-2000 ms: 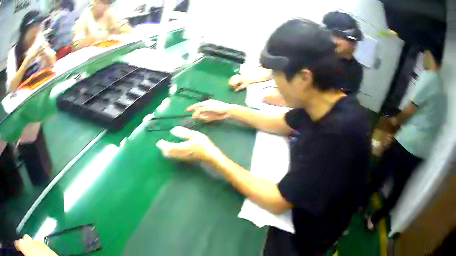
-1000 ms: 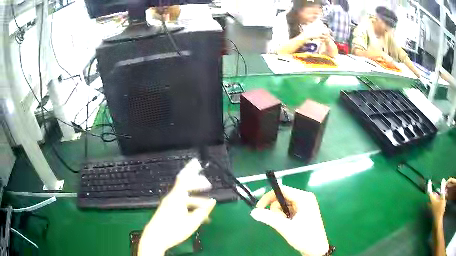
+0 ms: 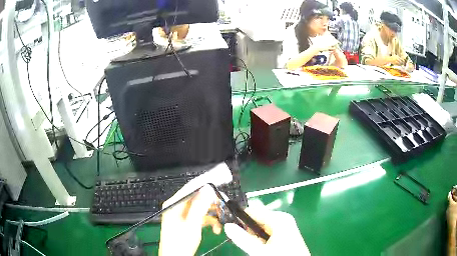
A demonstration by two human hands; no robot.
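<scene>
A black phone middle frame (image 3: 165,206) is held up in front of the keyboard, tilted, with its solid plate end at the lower left. My left hand (image 3: 193,215) holds it; pale covers show on the fingertips. My right hand (image 3: 268,230) is at the frame's right end and grips a slim dark pen-like tool (image 3: 249,223) that slants across the fingers. Where the tool's tip meets the frame is blurred and partly hidden by the fingers.
A keyboard (image 3: 130,195), computer tower (image 3: 170,110) and monitor (image 3: 150,15) stand beyond my hands. Two red-brown speakers (image 3: 270,132) stand right of them. Farther right are a black tray (image 3: 398,122), another frame (image 3: 412,187) and another person's hand (image 3: 452,215). Workers sit opposite.
The view swung left from the neighbouring worker to my own place. Since one second ago, my left hand has lifted a frame above the bench, and my hands have come together around it.
</scene>
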